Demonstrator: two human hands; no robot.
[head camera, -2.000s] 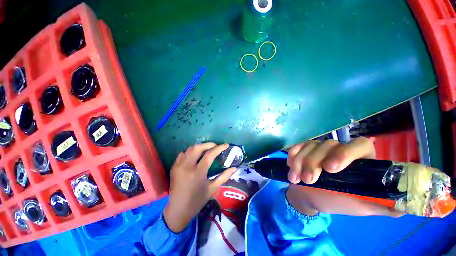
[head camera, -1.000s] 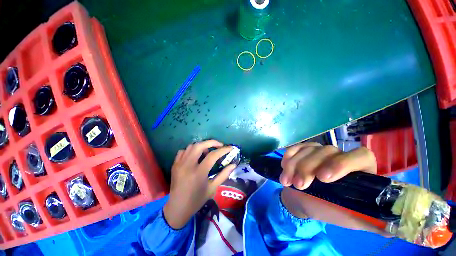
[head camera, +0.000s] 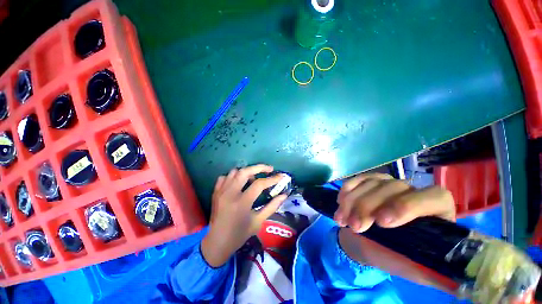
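My left hand (head camera: 243, 208) holds a small round black lens assembly (head camera: 280, 185) with a pale label at the bench's near edge; the fingers hide much of it. My right hand (head camera: 386, 205) grips a thick black electric screwdriver (head camera: 416, 240), its taped yellowish end at the lower right. Its dark tip meets the right side of the lens assembly; whether it touches a screw cannot be seen. A red-orange compartment tray (head camera: 169, 172) at the left holds round black pieces in its pockets, some with pale labels.
Tiny dark screws (head camera: 229, 129) lie scattered on the green mat (head camera: 380, 77) beside a blue stick (head camera: 218, 114). Two yellow rings (head camera: 303, 73) lie near a green translucent bottle or roll (head camera: 315, 29). Red-orange trays (head camera: 518, 53) stand at the right edge, with more (head camera: 469, 184) below the bench edge.
The screwdriver's taped rear end has swung lower, tilting the tool more steeply, while its tip stays by the piece. My left hand keeps its hold. The whole view has shifted slightly.
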